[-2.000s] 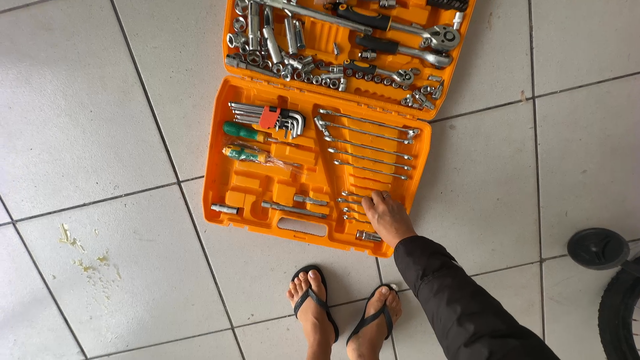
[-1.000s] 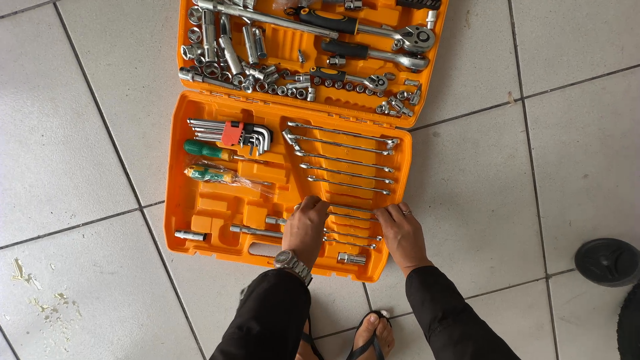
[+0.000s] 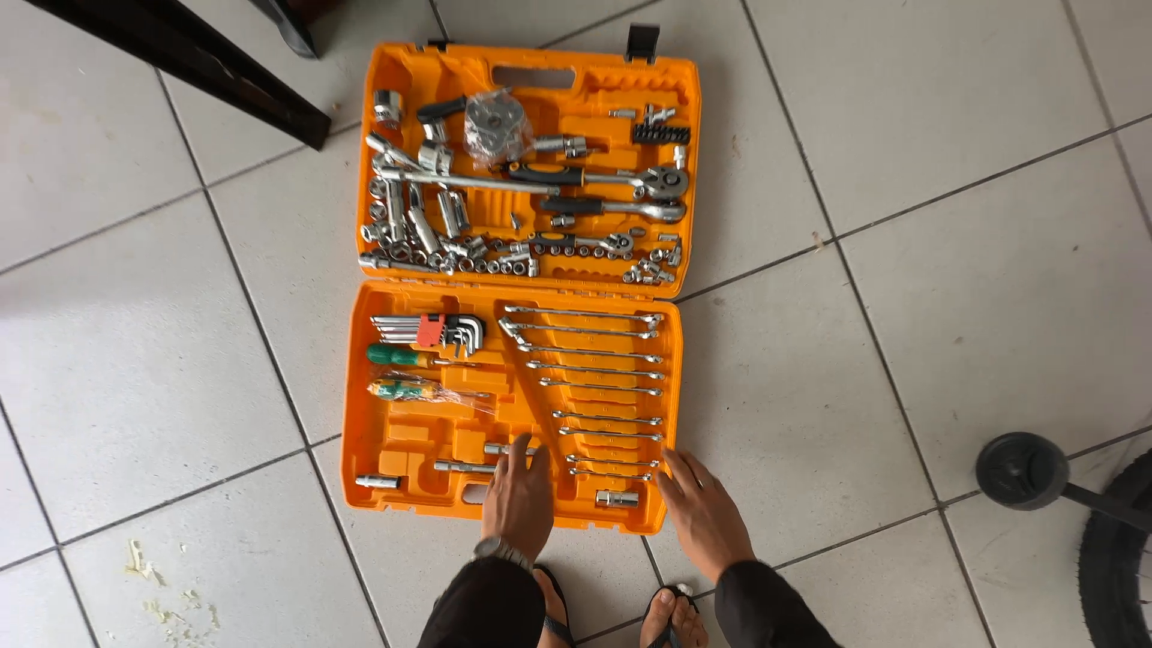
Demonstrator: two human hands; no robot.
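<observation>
An orange plastic tool case (image 3: 432, 517) lies unfolded on the floor. My left hand (image 3: 520, 504), with a watch at the wrist, is over its lower edge beside an extension bar (image 3: 463, 467), fingers extended. My right hand (image 3: 706, 517) is at the lower right edge, fingertips near the end of a small combination wrench (image 3: 612, 474); contact cannot be told. Several combination wrenches (image 3: 594, 370) lie in a column above. To their left are a hex key set (image 3: 432, 330) in a red holder, a green-handled screwdriver (image 3: 396, 356) and plastic-wrapped screwdrivers (image 3: 405, 389). A socket (image 3: 617, 498) sits at the bottom.
The case's upper half holds ratchet handles (image 3: 666, 183), a plastic-wrapped round tool (image 3: 497, 126) and many loose sockets (image 3: 396, 211). A black metal leg (image 3: 225, 67) stands at upper left. At right are a round black object (image 3: 1021, 470) and a tyre (image 3: 1111, 558). My sandalled feet (image 3: 670, 621) are below.
My left hand, over the small wrenches a second ago, has moved left off them. My right hand has moved to the case's edge. The view has shifted and shows more of the case.
</observation>
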